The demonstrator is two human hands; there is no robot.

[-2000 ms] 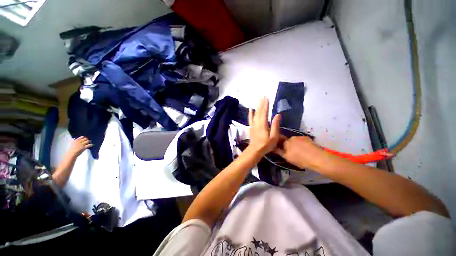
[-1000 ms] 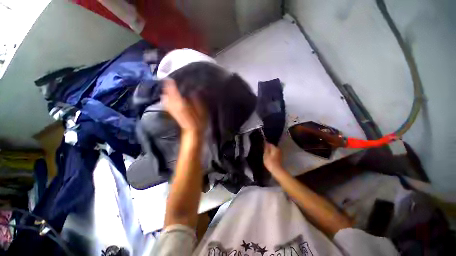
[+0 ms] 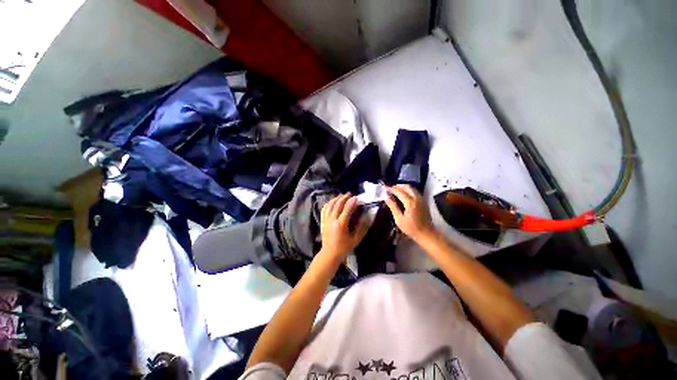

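Note:
A garment [image 3: 301,223] of dark grey, navy and white cloth is bunched around the grey padded sleeve board [image 3: 223,248], whose rounded end sticks out to the left. My left hand [image 3: 343,226] holds the cloth at the left end of a small white strip [image 3: 372,194]. My right hand [image 3: 407,211] pinches the cloth at the strip's right end. The fingertips partly hide the seam. The steam iron [image 3: 475,215] rests to the right of my right hand, untouched. A navy flap [image 3: 409,157] with a grey patch lies beyond my right hand.
A large pile of navy, grey and white garments [image 3: 185,141] lies at the upper left. The iron's red-orange hose [image 3: 560,223] runs right to the wall. The white tabletop [image 3: 445,96] extends behind. White cloth [image 3: 152,286] hangs at left. A dark rounded shape is at lower left.
The right hand left the iron, which now lies parked at right. The garment was lifted and turned, and lies around the board again. Both hands have come together on the white strip.

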